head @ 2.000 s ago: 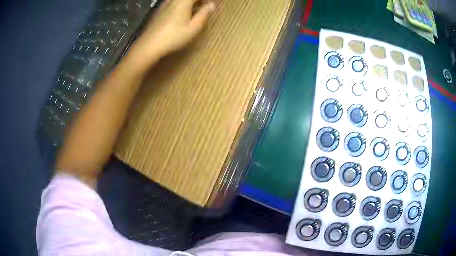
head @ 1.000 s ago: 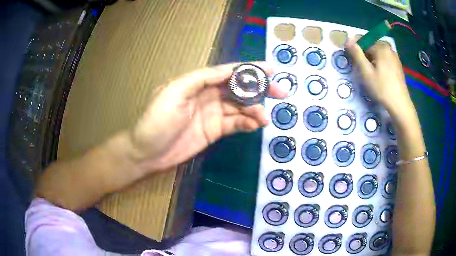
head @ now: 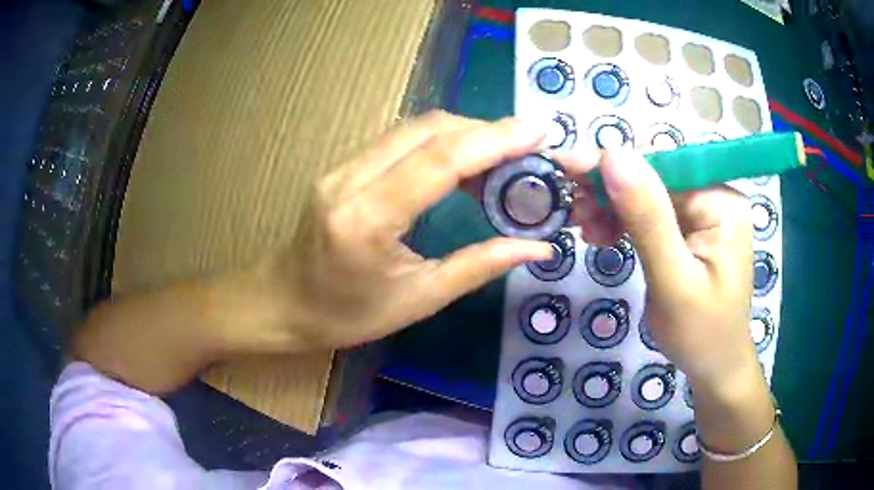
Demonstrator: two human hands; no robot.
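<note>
My left hand [head: 383, 225] holds a round speaker [head: 529, 196] between thumb and fingers, its grey back with the central disc facing me. My right hand [head: 685, 258] holds the green test probe [head: 719, 163] like a pen, its tip end at the speaker's right rim by the terminals; whether it touches is hidden by the fingers. The white foam tray [head: 503, 383] lies below both hands, its lower rows filled with speakers. The top row and the right part of the second row show tan empty pockets [head: 549, 36].
A brown cardboard sheet [head: 259, 144] lies at the left, with clear plastic trays [head: 77, 191] beside it. The green mat [head: 436, 345] shows red and blue lines. A small ring-shaped thing [head: 814, 93] lies at the right.
The speaker has been turned from its shiny front to its grey back. My right hand has moved left and down from the tray's top, bringing the green probe to the speaker.
</note>
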